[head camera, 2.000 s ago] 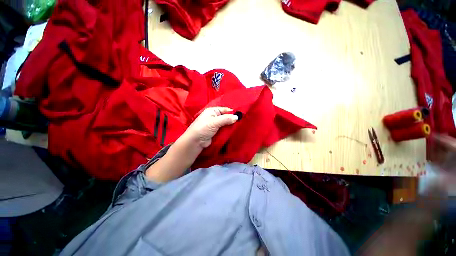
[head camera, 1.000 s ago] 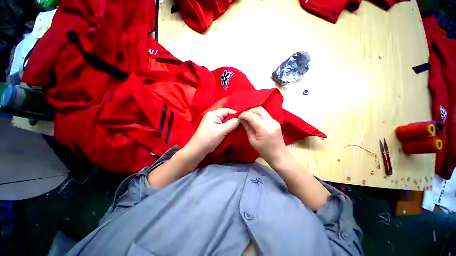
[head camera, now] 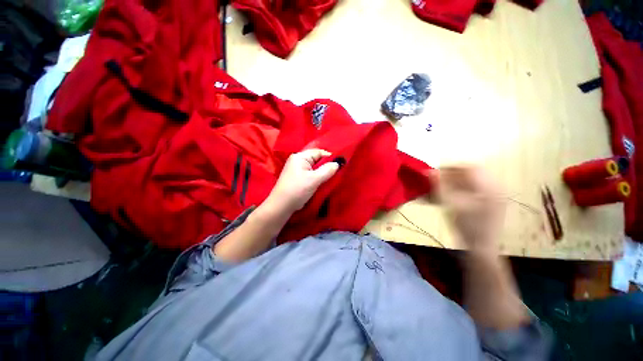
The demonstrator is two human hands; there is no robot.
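A red garment point(head camera: 190, 162) with a white logo and paired black stripes covers the lap and the left of the table. My left hand point(head camera: 303, 180) pinches its cloth, with a small dark button point(head camera: 340, 161) at the fingertips. My right hand point(head camera: 469, 204) is to the right of the cloth, strongly blurred, so its fingers and anything in them cannot be made out. A fine thread point(head camera: 421, 230) shows near the table's front edge. No needle can be seen.
A crumpled plastic bag point(head camera: 407, 96) lies on the pale table point(head camera: 507, 92), with a small dark button point(head camera: 429, 127) below it. Thread snips point(head camera: 552, 213) and red thread cones point(head camera: 596, 182) lie at right. More red garments point(head camera: 282, 25) lie at the back and hang at right.
My right hand has moved from beside my left hand at the cloth out to the right. The button at my left fingertips shows again. My left hand has kept its hold.
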